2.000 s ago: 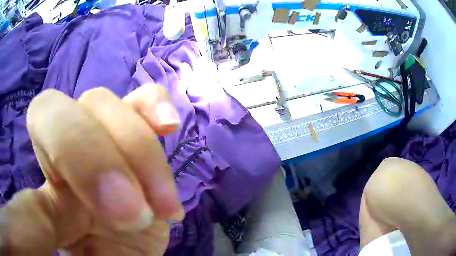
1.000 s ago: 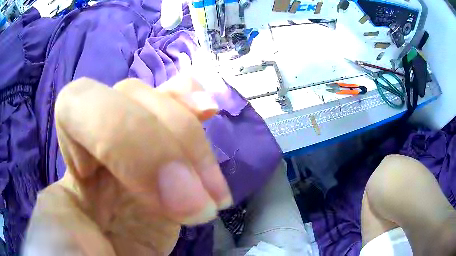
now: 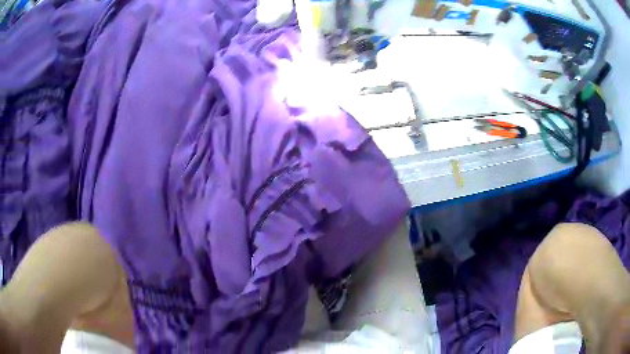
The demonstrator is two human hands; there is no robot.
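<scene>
Neither of my hands is in the picture. My two bent bare arms show at the lower left and lower right, with white sleeves, and run out of the frame. A purple garment lies in folds over the machine bed's left side and my lap. Its darker shirred lines and wavy ruffle edge show at the middle. The sewing machine's needle area is at the top, blurred. Bright glare hides the cloth beside it.
Orange snips and green-handled scissors lie on the right of the table. A black tool with green is at the right edge. A control panel is at upper right. More purple cloth is at lower right.
The hand that was large and close to the camera has left the picture. A bent arm now shows at lower left. The view has shifted, so the table sits further right. The shirred lines are uncovered.
</scene>
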